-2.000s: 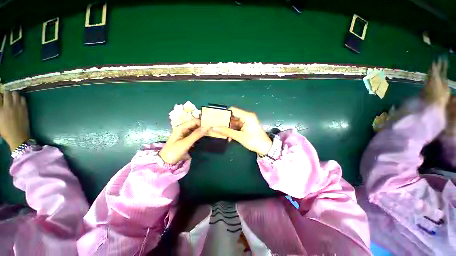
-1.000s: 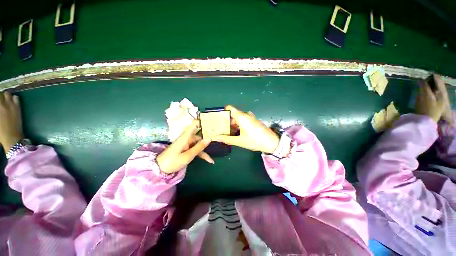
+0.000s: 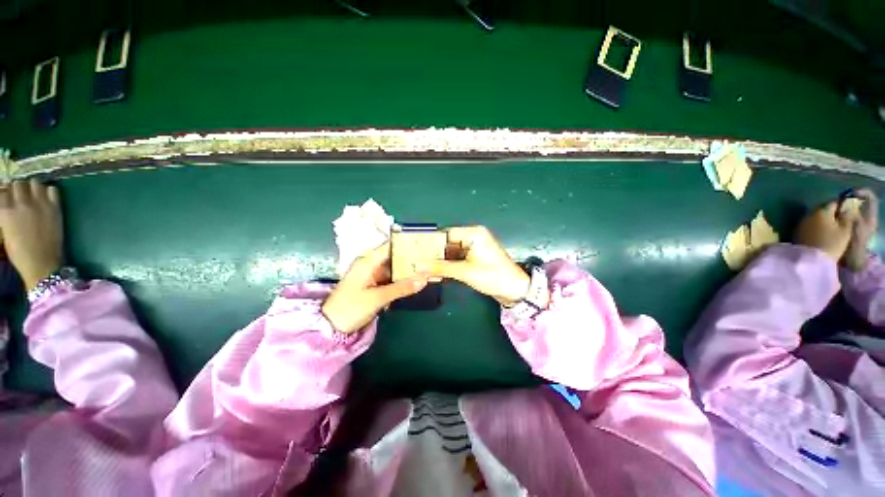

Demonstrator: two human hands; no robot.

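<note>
A dark housing [image 3: 419, 295] is held upright in front of me, just above or at the bench. A pale tan square sheet [image 3: 415, 250] covers its window end, which faces me. My left hand [image 3: 362, 291] holds its left side, with the thumb at the sheet's lower edge. My right hand [image 3: 483, 264] holds its right side, with fingers on the sheet's lower right. A pile of loose whitish sheets [image 3: 361, 230] lies beside the housing on the left, partly hidden by my left hand.
Beyond the worn edge strip [image 3: 437, 141], several housings with open window frames [image 3: 613, 68] lie on the green belt [image 3: 369, 87]. A neighbour's hand [image 3: 29, 228] is at the left, another's hands [image 3: 842, 228] at the right, near loose tan sheets [image 3: 749, 240].
My left fingers, lower and spread a second ago, are now drawn in at the sheet's lower edge. My right fingers have moved over its lower right. The right-hand belt housings have shifted left.
</note>
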